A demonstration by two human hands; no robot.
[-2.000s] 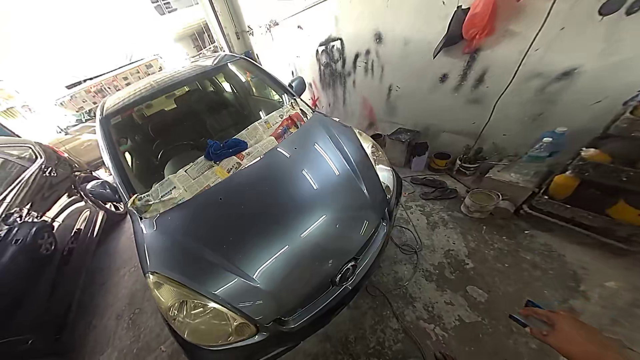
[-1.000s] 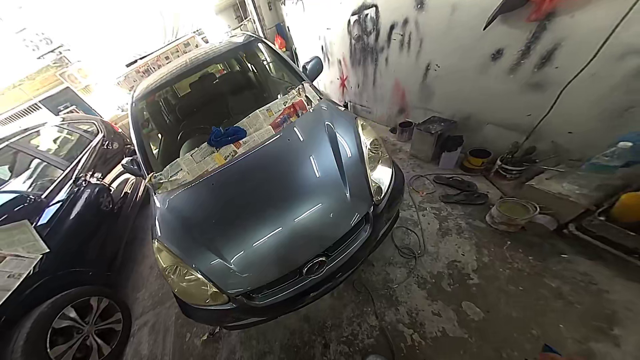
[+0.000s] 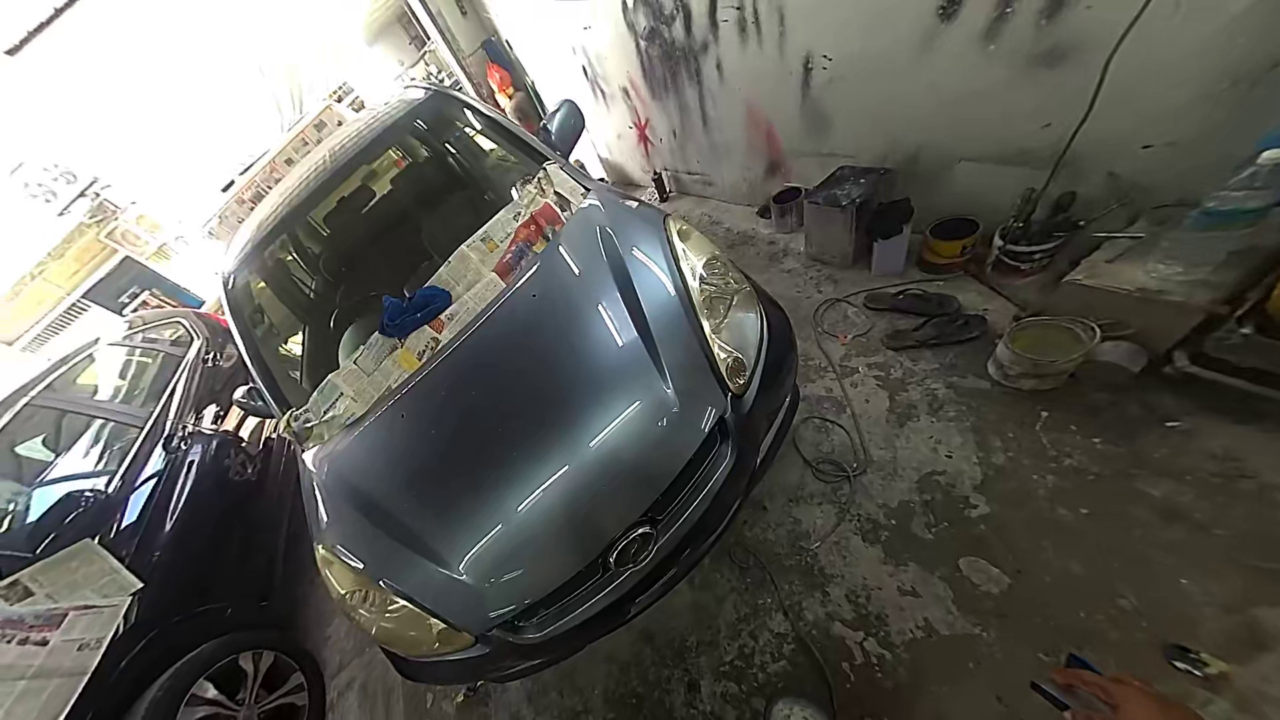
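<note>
At the bottom right of the head view, my right hand [image 3: 1130, 694] has its fingers around a small flat blue and dark object [image 3: 1052, 692] that I cannot identify. My left hand does not show. Ahead stands a grey-blue car, its glossy hood [image 3: 500, 400] closed. Newspaper sheets [image 3: 480, 280] lie along the base of the windshield, and a crumpled blue cloth [image 3: 414, 311] rests on them. The yellowed headlights [image 3: 385, 608] flank the grille and its round emblem [image 3: 633, 547].
A black car [image 3: 220, 520] stands at the left. Along the stained wall are a metal can [image 3: 787, 212], a box and a yellow tin [image 3: 950, 245]. Black flip-flops [image 3: 935, 330], a bucket [image 3: 1043, 352] and a loose cable [image 3: 832, 450] lie on the concrete floor.
My right hand with the small object, seen two seconds ago, was out of view one second ago apart from a blue tip, and shows again at the bottom right. The view has shifted.
</note>
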